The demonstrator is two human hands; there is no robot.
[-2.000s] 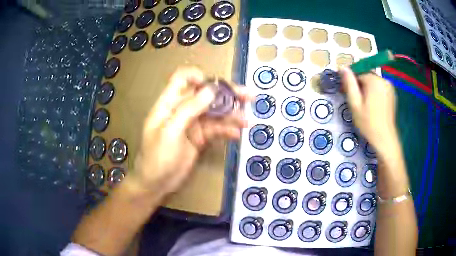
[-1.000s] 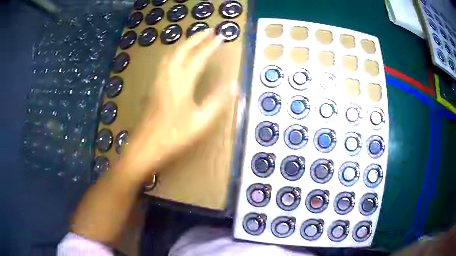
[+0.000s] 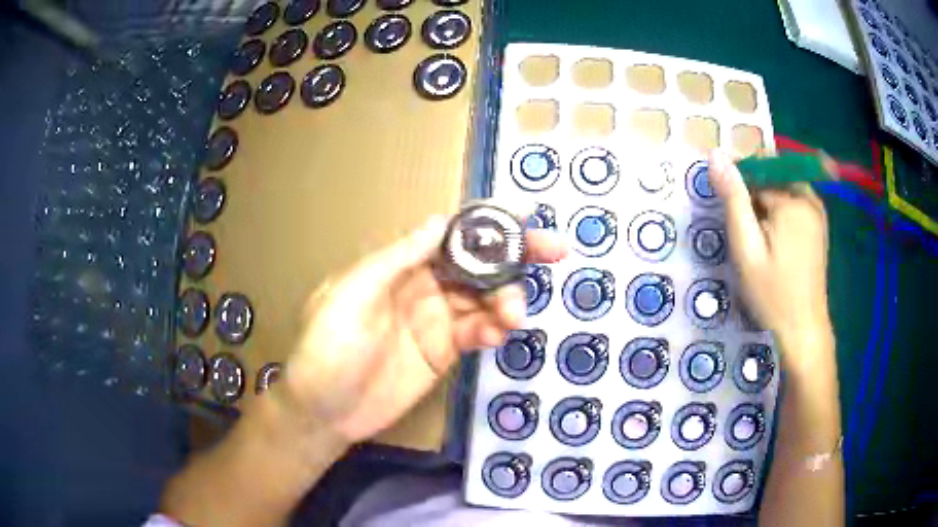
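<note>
My left hand (image 3: 386, 324) holds a round black speaker (image 3: 483, 245) by its edge, shiny cone side up. It is above the seam between the brown cardboard sheet (image 3: 339, 196) and the white foam tray (image 3: 494, 391). My right hand (image 3: 777, 242) holds the green probe (image 3: 787, 171), which points to the right, away from the fingertips. Its fingertip is at a speaker (image 3: 702, 181) lying magnet side up in the tray's third row from the top. The hand and wrist hide part of the tray's right column.
Speakers lie cone side up along the cardboard's top and left side. A clear blister tray (image 3: 113, 226) is at the left. Another filled tray (image 3: 900, 77) and a white sheet (image 3: 820, 31) are at the top right. Red, blue and yellow tape lines cross the green mat (image 3: 838, 355).
My left hand has come back from the upper cardboard with a speaker, leaving a gap in that row. My right hand has entered with the probe, and a third-row tray pocket now holds a speaker.
</note>
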